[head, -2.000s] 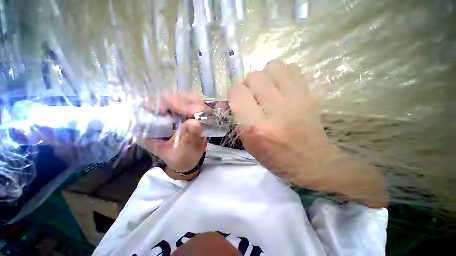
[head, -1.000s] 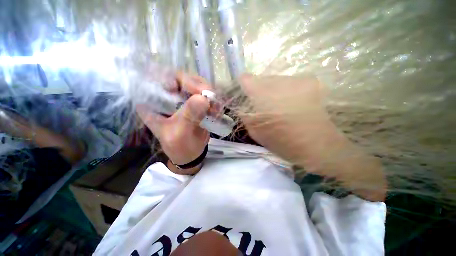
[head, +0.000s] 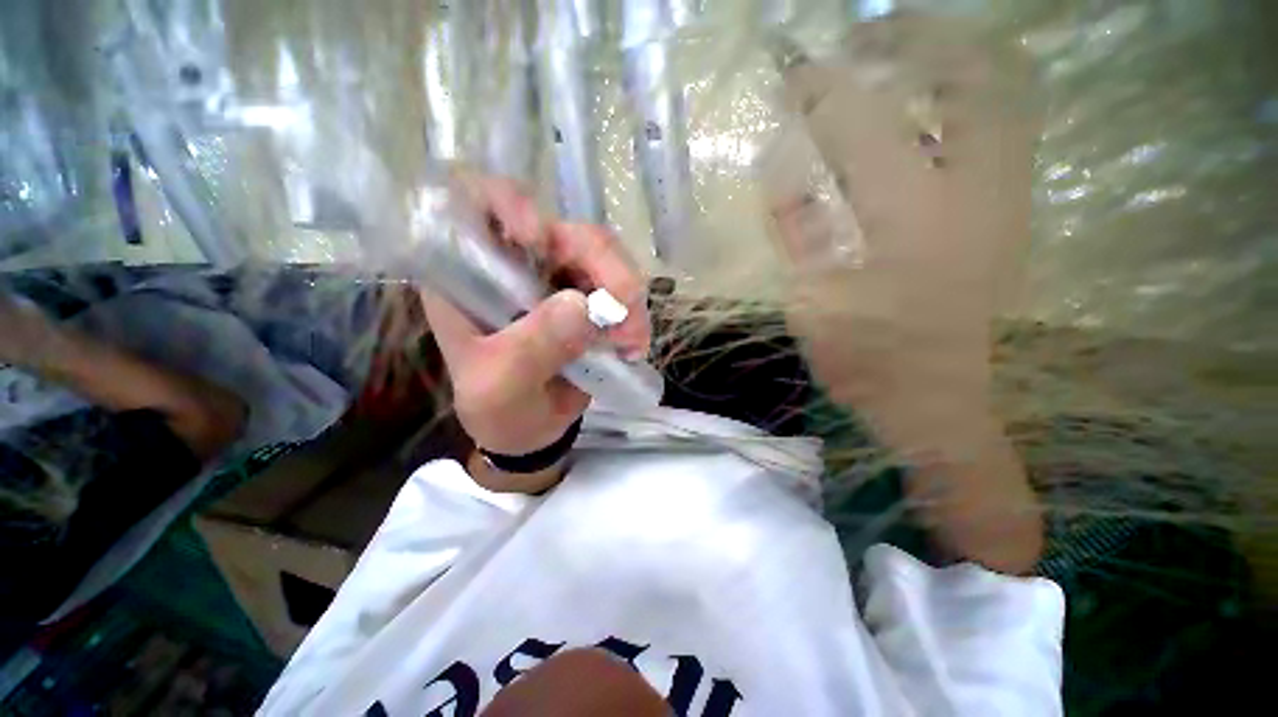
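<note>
My left hand (head: 512,343) is closed around a silver-grey tapered tube (head: 484,273), which slants from upper left down to its rounded end near my shirt. A small white part (head: 606,308) shows between my left thumb and forefinger. My right hand (head: 897,154) is blurred and reaches forward over the bench, away from the tube. Something thin and pale shows by its fingers, but I cannot tell whether the hand holds it. Several similar tubes (head: 659,147) lie in a row on the bench beyond my hands.
The pale, glossy bench (head: 1135,182) stretches to the right. At the left are another person's arm (head: 105,367) and a dark blue object (head: 126,189) on the bench. A cardboard box (head: 259,567) with a hole stands at lower left. Pale hair-like streaks blur the view.
My right hand has moved away from the tube, forward and to the right over the bench. My left hand still holds the tube and white part, now shown more clearly.
</note>
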